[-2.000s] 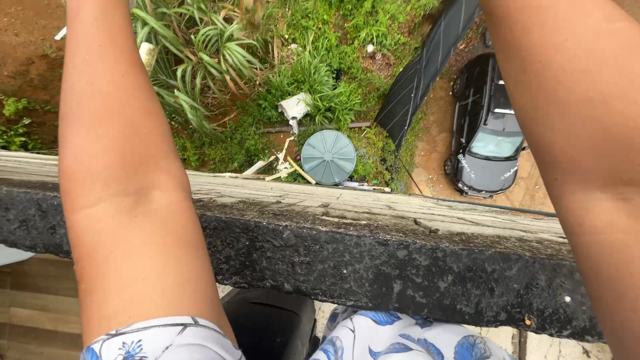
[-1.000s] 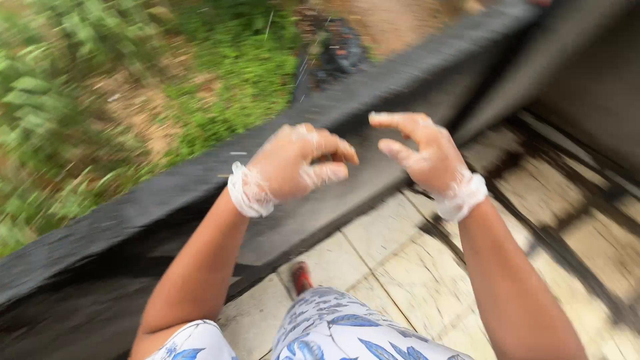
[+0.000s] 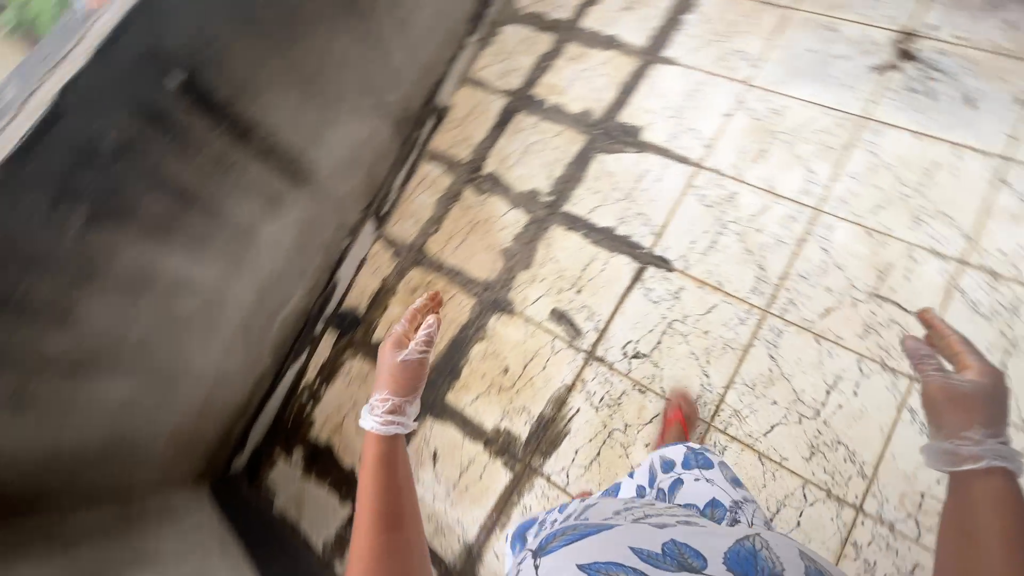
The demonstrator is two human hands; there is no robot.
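Note:
Over the tiled floor [image 3: 720,216], my left hand [image 3: 408,352] hangs in a clear plastic glove bunched at the wrist, its fingers together and pointing up the view; I see nothing held in it. Far to the right, my right hand [image 3: 960,376] wears the same kind of glove, thumb and fingers a little apart. A thin dark line shows by its fingertips; whether it is a held thing or a mark on the tile, I cannot tell. Dark coating is smeared along the tile joints [image 3: 536,220] near the wall.
A dark-coated parapet wall [image 3: 240,208] runs along the left, with its pale top edge [image 3: 56,72] at the upper left. It meets another wall at the lower left corner. My foot in a red flip-flop [image 3: 678,418] stands on the tiles, below a blue leaf-patterned garment [image 3: 672,528].
The view has swung from the ground beyond the parapet to the floor inside. My hands, close together a second ago, are now wide apart.

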